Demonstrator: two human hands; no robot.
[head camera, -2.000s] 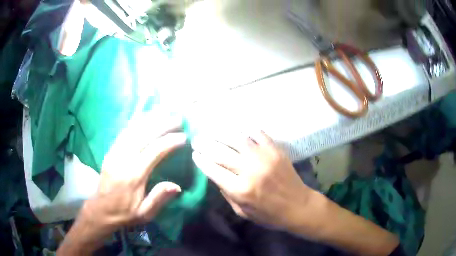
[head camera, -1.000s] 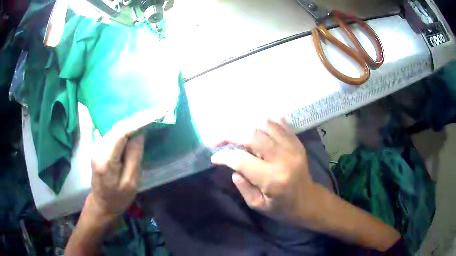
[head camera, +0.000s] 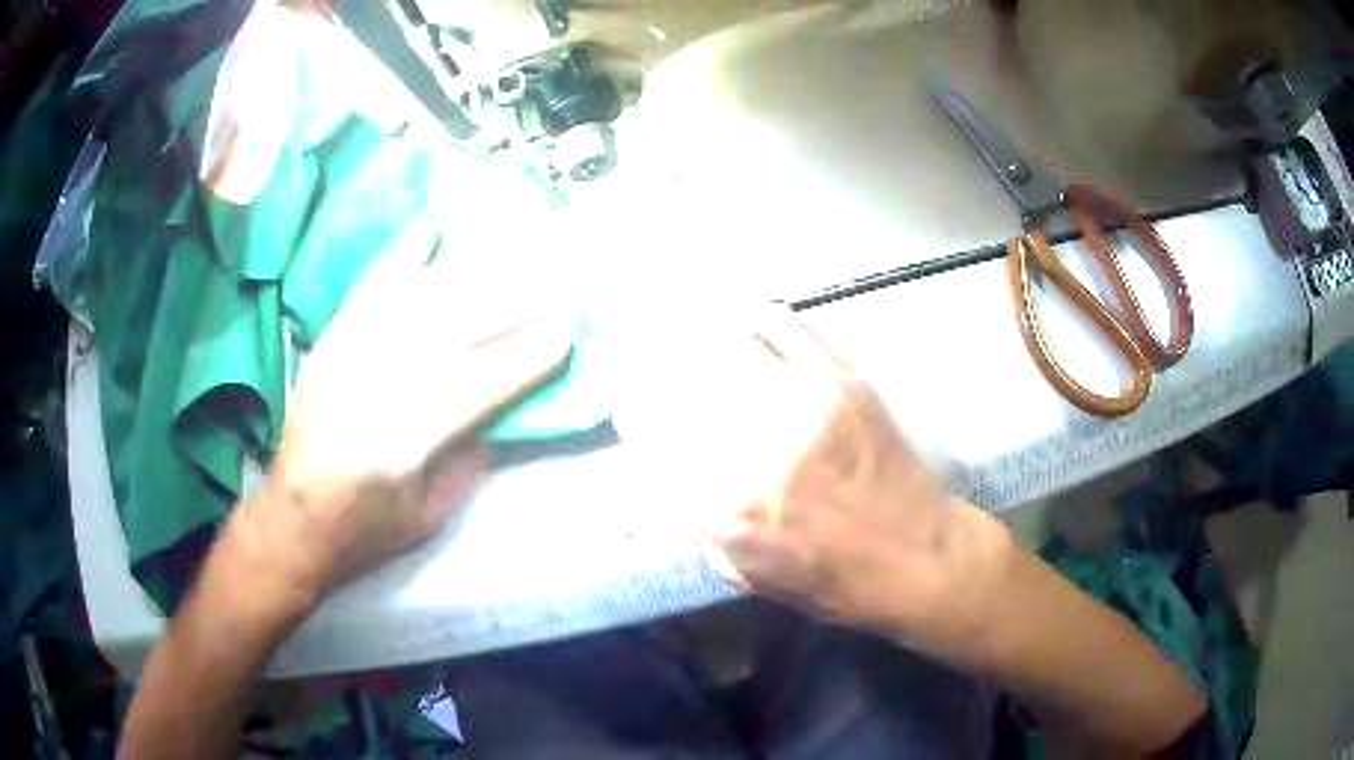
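Observation:
A green garment piece (head camera: 208, 312) lies at the left of the white sewing table, folded and rumpled, washed pale under the lamp. My left hand (head camera: 423, 386) lies over it, fingers toward the machine; a small green folded edge shows beneath the fingertips. My right hand (head camera: 809, 460) is on the table right of that edge, overexposed and blurred; whether its fingers hold cloth cannot be told. The machine's needle parts (head camera: 579, 126) stand above and between the hands. The area under the needle is hidden by glare.
Scissors with orange-brown handles (head camera: 1091, 334) lie open-handled at the right. A printed ruler (head camera: 1069, 446) runs along the front edge. A control panel (head camera: 1314, 208) sits at the right end. A clear plastic bag (head camera: 67, 238) is at far left. Dark green cloth (head camera: 1203, 587) is heaped below right.
Both hands have moved up the table toward the needle. The cloth between them has moved up off the front edge. The view has shifted, showing more of the machine.

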